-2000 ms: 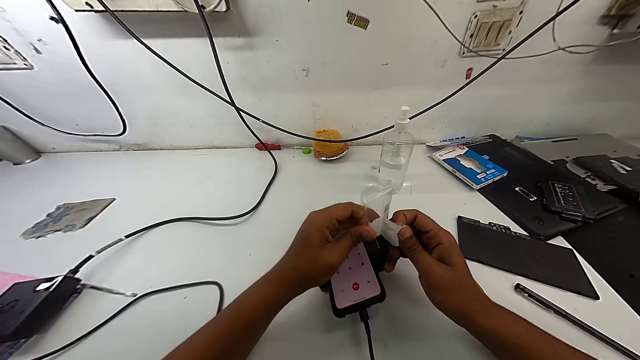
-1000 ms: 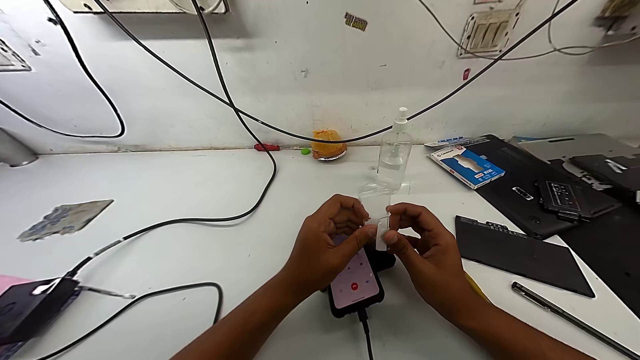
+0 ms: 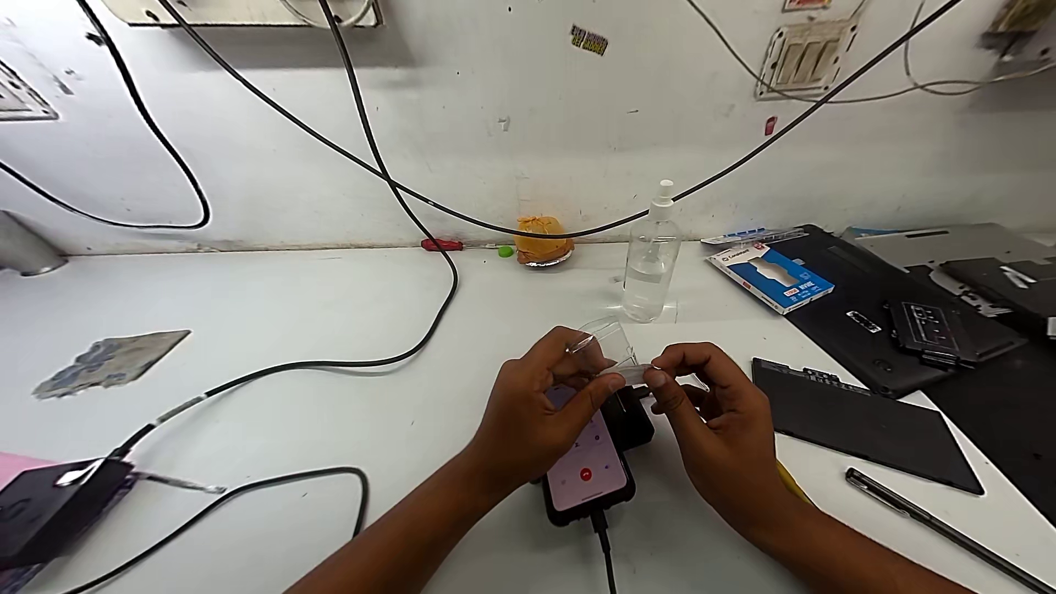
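My left hand (image 3: pixel 540 404) pinches a small clear plastic piece (image 3: pixel 609 340), perhaps packaging, together with a whitish strip (image 3: pixel 629 375) at its lower edge. The strip's other end is between the thumb and fingers of my right hand (image 3: pixel 718 421). Beneath my hands a smartphone (image 3: pixel 587 470) in a black case lies face up, its screen lit, with a cable plugged into its bottom end. A black block-shaped item (image 3: pixel 629 419) touches or lies close to the phone's right side, partly hidden by my fingers.
A clear spray bottle (image 3: pixel 650 272) stands behind my hands. To the right are a blue and white box (image 3: pixel 771 276), a black laptop part (image 3: pixel 874 322), a flat black battery pack (image 3: pixel 866 421) and a pen (image 3: pixel 949 528). Left are a cloth (image 3: pixel 111 363), a black adapter (image 3: pixel 62 503) and a black cable (image 3: pixel 313 364).
The whitish piece between my fingers has turned from roughly upright to nearly level. Both hands have stayed above the phone.
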